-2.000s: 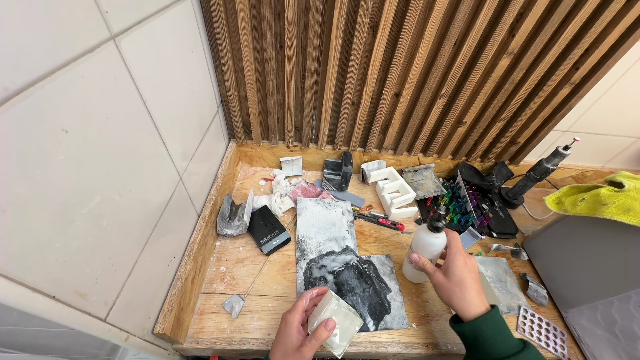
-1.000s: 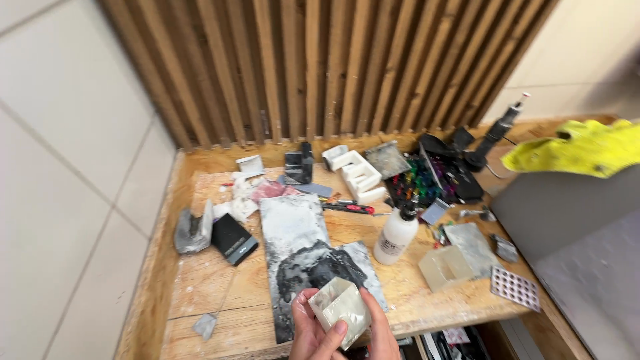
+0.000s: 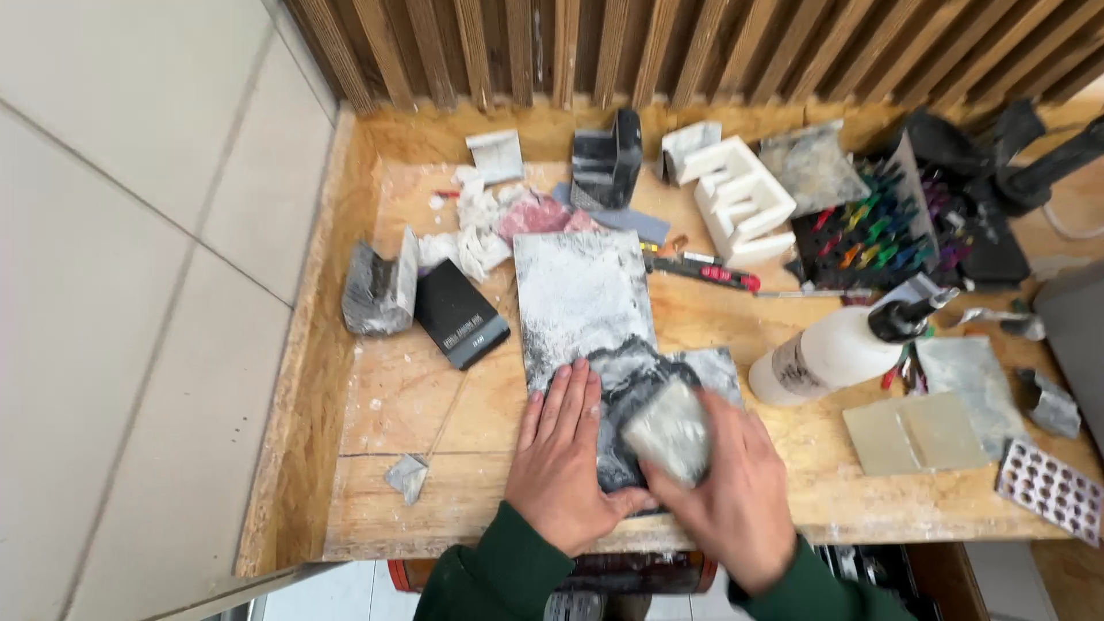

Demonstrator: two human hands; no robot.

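Note:
Flat on the dark, wet sandpaper sheet (image 3: 582, 293), smeared with white residue, rests my left hand (image 3: 565, 461), palm down with nothing gripped. My right hand (image 3: 733, 483) grips a translucent, pale block (image 3: 671, 431) against the smeared dark part of the sheet; the block is slightly blurred. A white plastic bottle with a black nozzle (image 3: 819, 358) stands to the right of the right hand. Beyond it lies a pale, rectangular piece with a raised ridge (image 3: 914, 434).
A black box (image 3: 461, 315) and a folded grey abrasive piece (image 3: 379, 289) are at left. Crumpled tissue (image 3: 479, 228), a red-black utility knife (image 3: 707, 273) and a white slotted block (image 3: 743, 198) lie behind. A rack of colourful bits (image 3: 871, 224) is at right.
Two seconds ago my right hand was on the bottle; it has let go and now holds the block. My left hand held the block in both earlier frames and now lies flat on the sheet.

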